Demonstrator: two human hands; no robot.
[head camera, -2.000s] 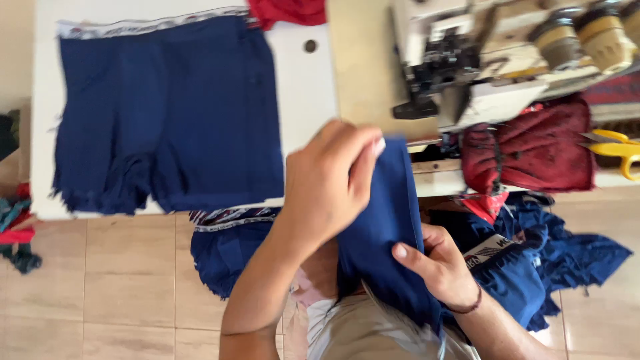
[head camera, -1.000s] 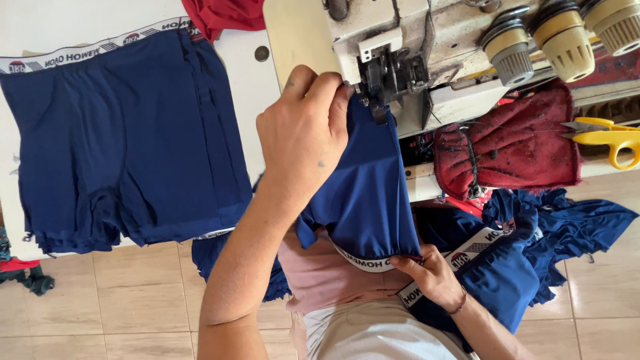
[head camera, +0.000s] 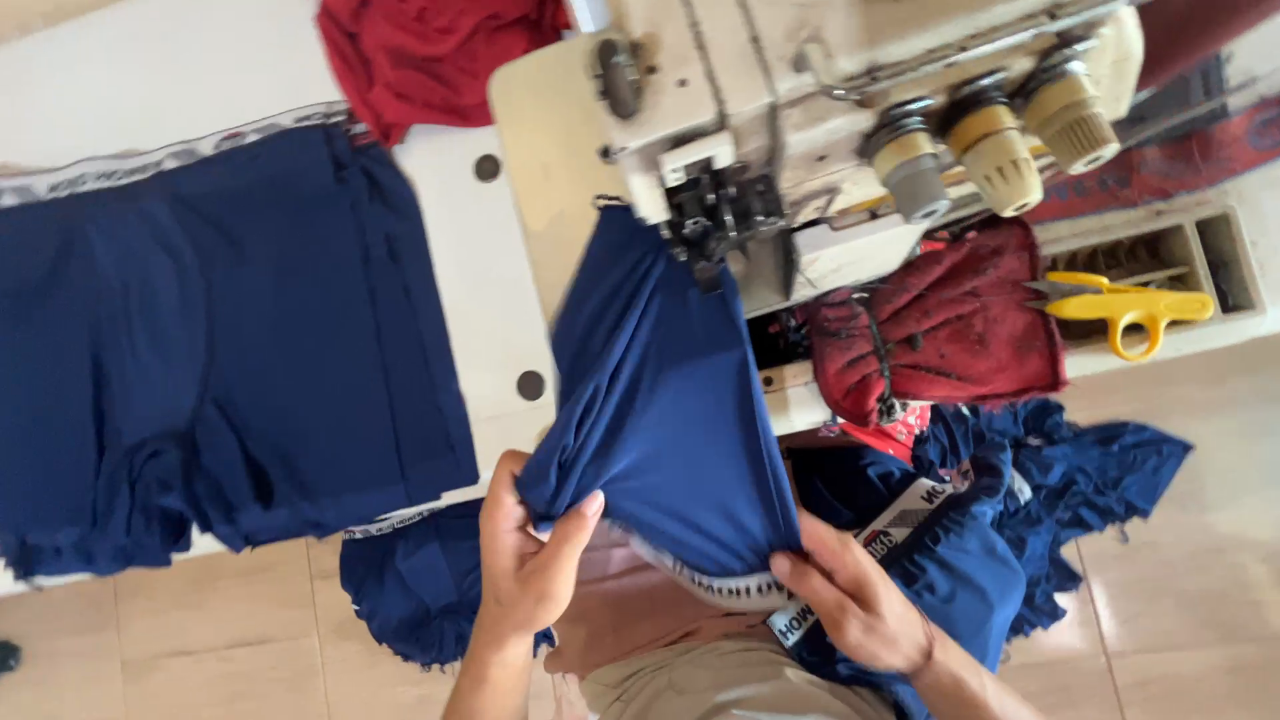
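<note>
A pair of blue boxer shorts (head camera: 680, 420) with a printed elastic waistband stretches from the presser foot of an industrial sewing machine (head camera: 720, 215) down to both hands. My left hand (head camera: 535, 560) pinches the cloth's left edge between thumb and fingers. On the other side, my right hand (head camera: 855, 600) grips the edge at the end of the waistband. The cloth's far end lies under the presser foot, whose needle is hidden. Three tension dials (head camera: 990, 150) stick out of the machine.
Stacked blue shorts (head camera: 270, 330) lie on the white table at left, near red cloth (head camera: 440, 60). A dark red cushion (head camera: 940, 330) and yellow thread snips (head camera: 1130, 305) are right of the presser foot. More blue garments (head camera: 960, 560) hang at lower right; another blue piece (head camera: 420, 580) sits below the table edge.
My left hand has moved from beside the presser foot down to the cloth's lower left edge. The cloth's far end stays at the presser foot, and my right hand still holds the waistband end.
</note>
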